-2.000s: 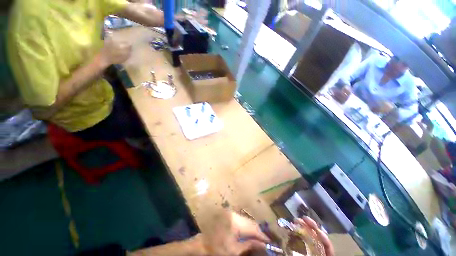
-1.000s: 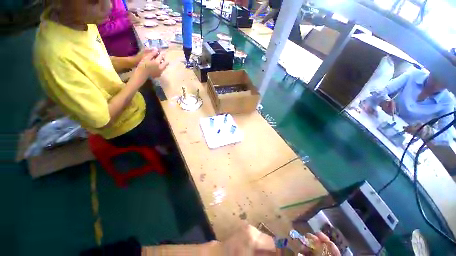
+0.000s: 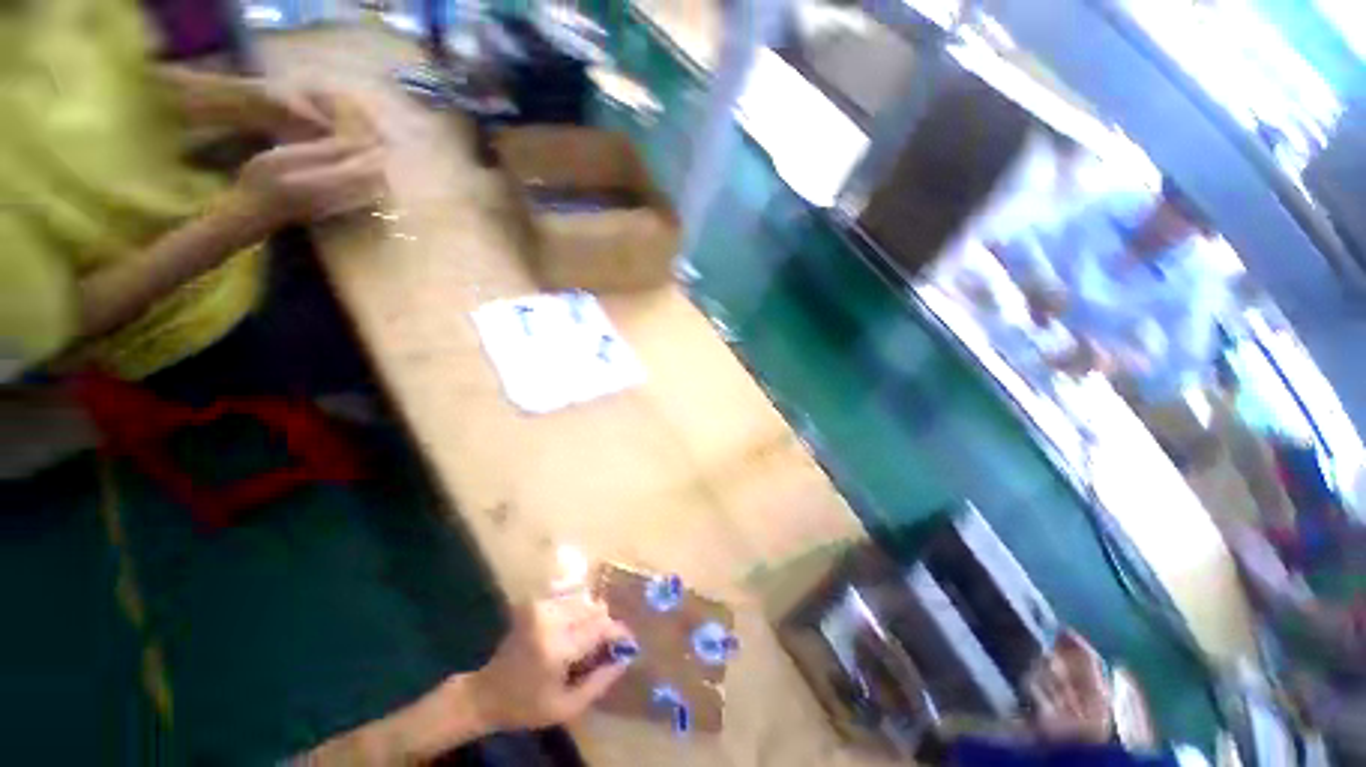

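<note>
A brown square wooden fixture (image 3: 692,611) with several blue posts lies on the bench near the bottom centre. My left hand (image 3: 547,659) is at its left side, fingertips at the left post. A small dark shape shows between the fingers; I cannot tell if they hold it. My right hand (image 3: 1076,692) is at the lower right, beyond the screw feeder (image 3: 981,599), raised and blurred. A dark blue shape (image 3: 1034,752) lies just below it, cut off by the frame edge. I cannot tell whether the right hand holds anything.
A white plate with blue posts (image 3: 557,354) lies farther up the bench, with an open cardboard box (image 3: 599,240) behind it. The green conveyor belt (image 3: 839,367) runs along the right side. A person in yellow (image 3: 105,195) sits at the left; another in light blue is across the belt.
My hands were close together at the bottom around a shiny round unit. They are now apart, the left at the fixture, the right farther right. The unit is no longer clearly visible. The view has shifted.
</note>
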